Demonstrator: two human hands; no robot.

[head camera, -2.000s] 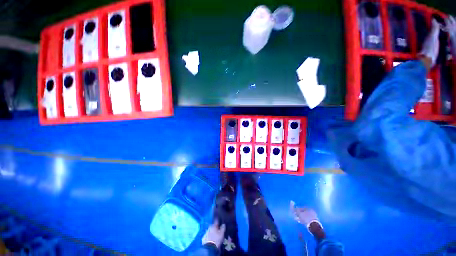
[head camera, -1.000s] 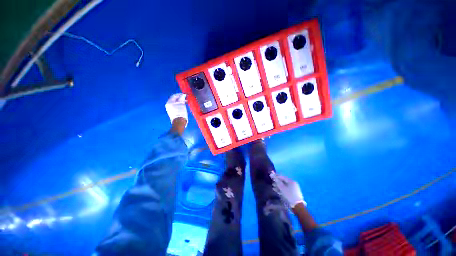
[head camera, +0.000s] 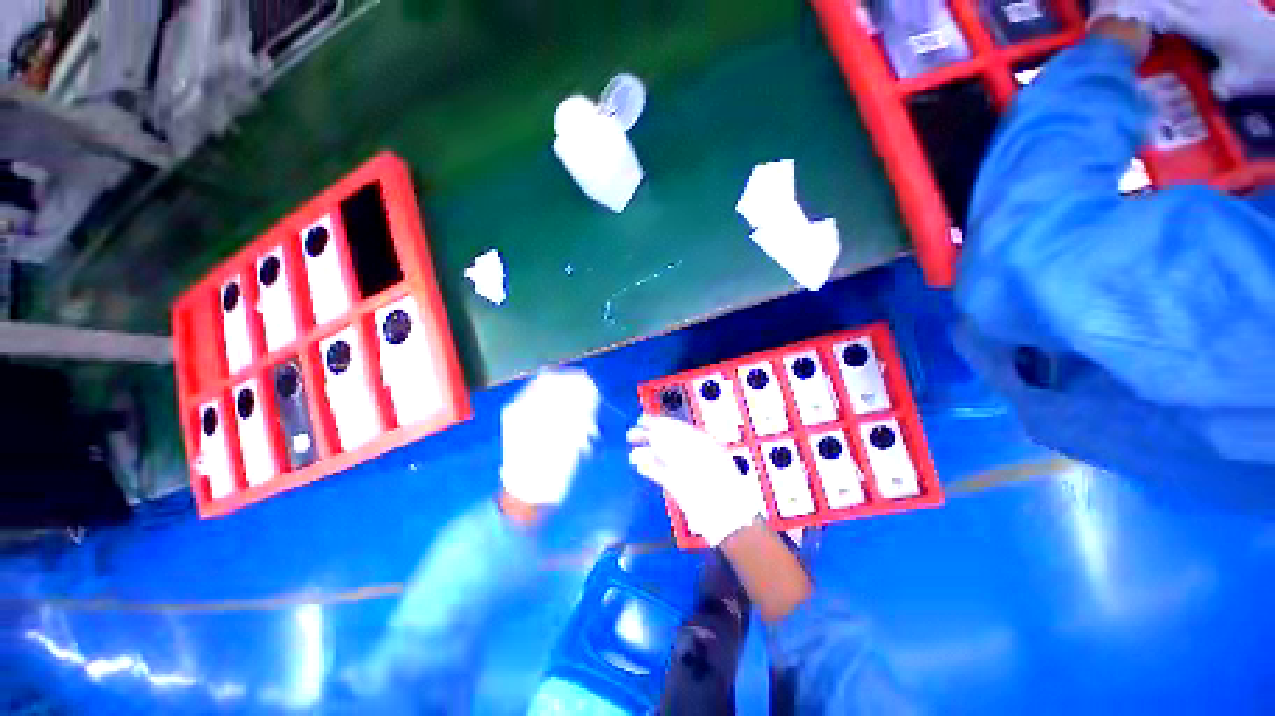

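Note:
A red phone tray [head camera: 934, 490] sits low in front of me, with two rows of smartphones; most have white backs and round black cameras. A dark-backed phone [head camera: 675, 403] is in its top left pocket. My right hand [head camera: 703, 483], in a white glove, is over the tray's left side and hides part of the lower left phones. Its fingertips are close below the dark phone; whether they touch it is unclear. My left hand [head camera: 550, 437], white-gloved and blurred, is raised left of the tray near the bench edge. Nothing can be made out in it.
Another phone tray [head camera: 445, 350] lies on the green bench [head camera: 545, 329] at left. A white translucent bottle [head camera: 601, 157] and white scraps [head camera: 790, 231] lie at the middle. Another worker's blue sleeve [head camera: 1077, 238] reaches over a tray [head camera: 909, 168] at right. A blue stool [head camera: 622, 636] stands below.
The view has swung back to the bench. My right hand has moved from by my leg to over the tray's left side. My left hand has left the tray's left edge and is beside it.

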